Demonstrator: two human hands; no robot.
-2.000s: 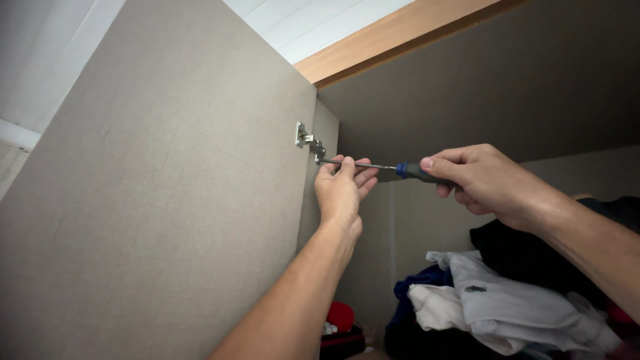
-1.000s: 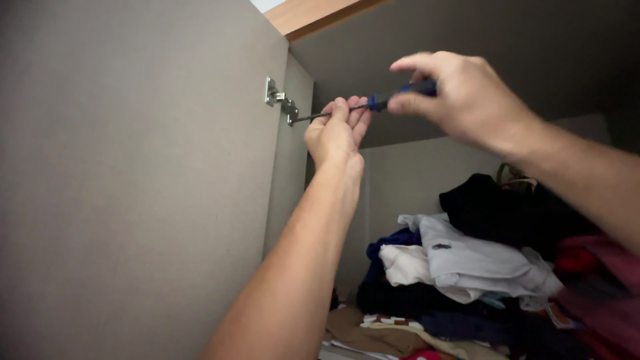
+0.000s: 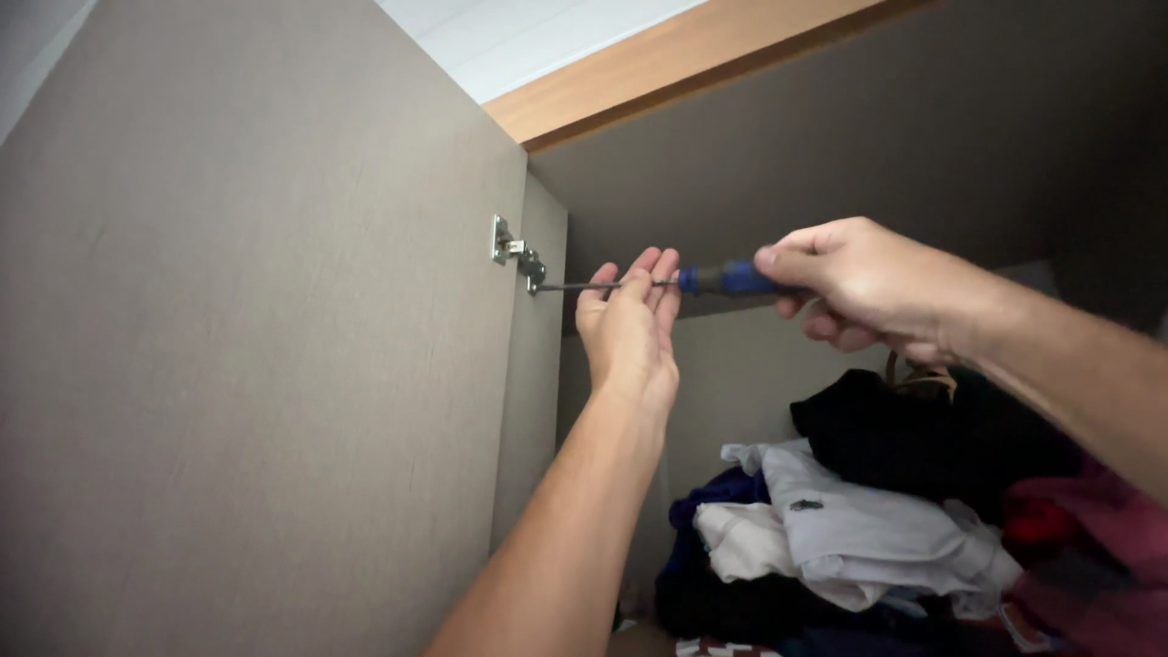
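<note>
A metal cabinet hinge (image 3: 520, 254) joins the grey door (image 3: 274, 347) to the cabinet's side panel (image 3: 538, 365). The tip of a screwdriver (image 3: 730, 277) with a blue and dark handle meets the lower screw of the hinge's mounting plate, on the side panel. My left hand (image 3: 631, 319) steadies the thin shaft between thumb and fingers, near the front of the handle. Around the handle's rear end are the fingers of my right hand (image 3: 849, 283). The handle's far end is hidden behind that hand.
Inside the cabinet, right of my left forearm, lies a heap of clothes: a light grey garment (image 3: 867, 525), black cloth (image 3: 876, 429) and dark red cloth (image 3: 1086, 538). A wooden edge strip (image 3: 675, 64) runs along the cabinet's top front.
My right hand's fingers, spread about the handle a second ago, are now closer around its rear end. The screwdriver stays at the hinge in all frames. The view has shifted.
</note>
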